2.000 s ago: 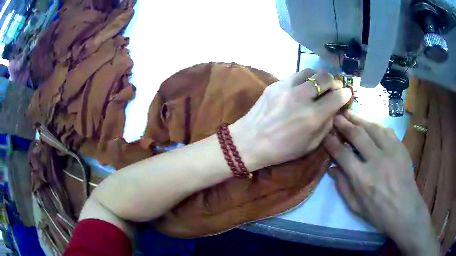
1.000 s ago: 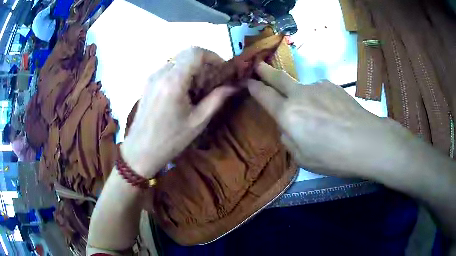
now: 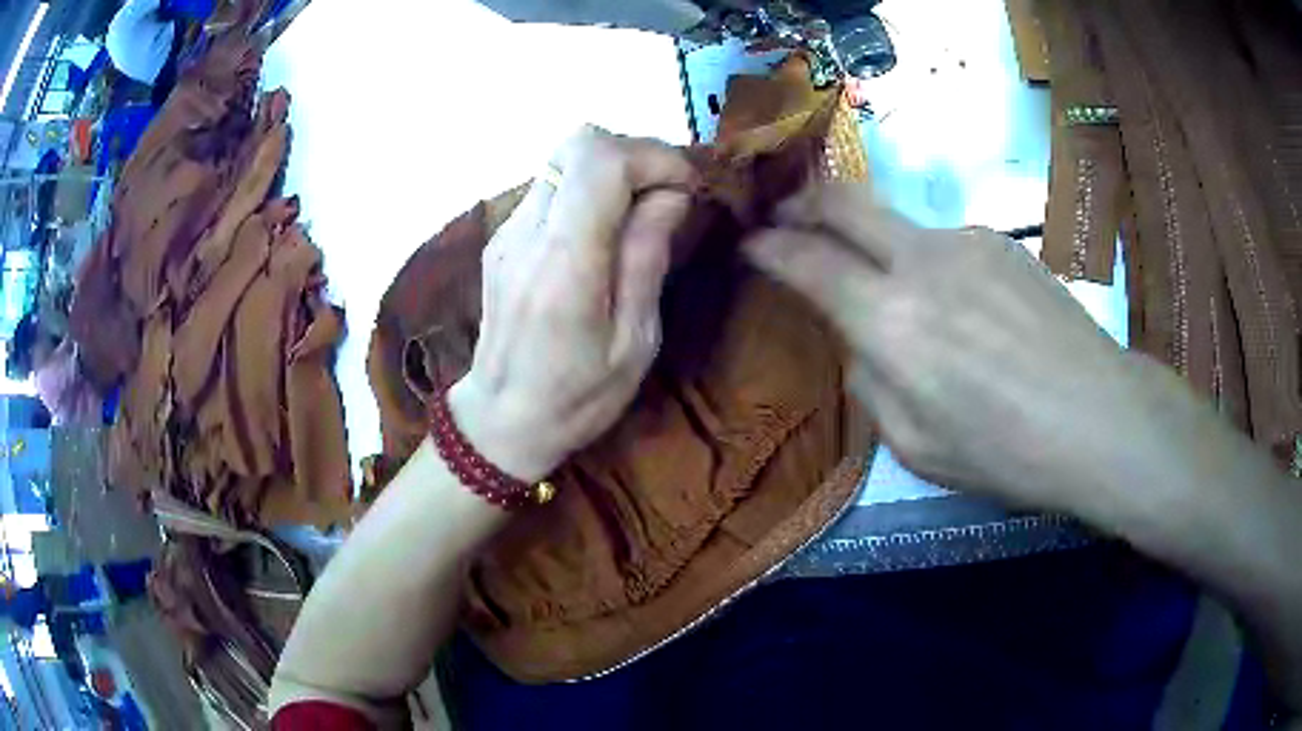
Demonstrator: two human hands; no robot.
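Observation:
The rust-brown fabric panel lies across the table's front edge, gathered near its middle, with a pale line along its curved lower edge. My left hand, with a red bead bracelet, pinches the cloth's upper part between thumb and fingers. My right hand, slightly blurred, has its fingertips on the bunched cloth beside it. The brown zipper tape runs up from under my right fingers to the presser foot area, where the cloth tip sits. The needle cannot be made out.
A ruffled panel stack lies at the left of the white table. The zipper bundle lies at the right. The sewing machine's metal parts show at the top. A grey ruler-like edge borders the dark-clothed lap.
The view has shifted down from the machine head. My hands have moved from the needle to the cloth left and below it. In the last second, my left hand has closed more tightly on the cloth.

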